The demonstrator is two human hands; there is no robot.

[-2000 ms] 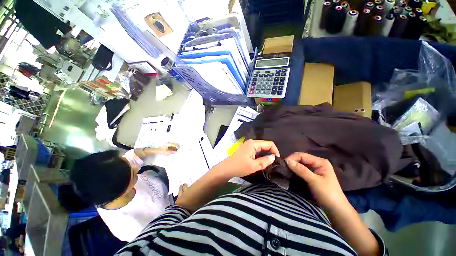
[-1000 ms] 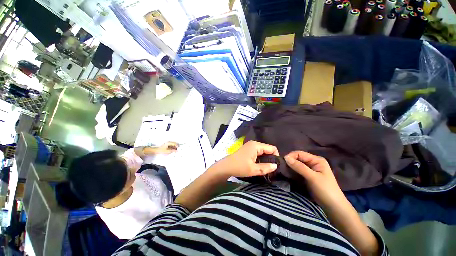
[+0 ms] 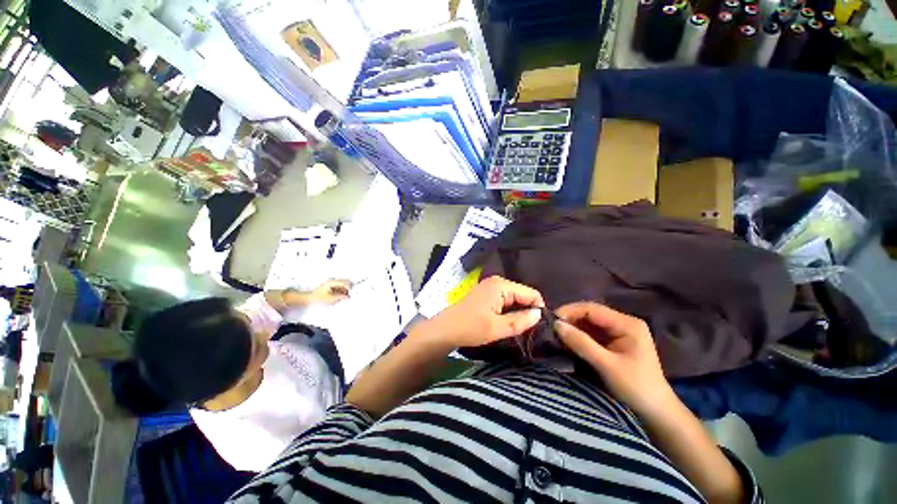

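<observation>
A dark brown-purple garment piece (image 3: 649,281) lies bunched in front of me, its near edge raised against my striped shirt. My left hand (image 3: 497,313) pinches that edge between thumb and fingers. My right hand (image 3: 605,340) pinches the same edge just to the right, fingertips almost touching the left ones. Thin dark strands hang below the left fingertips. The detail between the fingertips is too small to tell.
A seated person (image 3: 236,364) is at the left, a hand on paper forms (image 3: 369,295). Blue file folders (image 3: 423,118) and a calculator (image 3: 531,148) stand behind. Cardboard boxes (image 3: 627,162), plastic bags (image 3: 826,226) and thread cones (image 3: 693,37) are at the right.
My right fingers have curled in closer to the left fingertips, and the cloth edge between them has shifted. The bunched garment stays where it was.
</observation>
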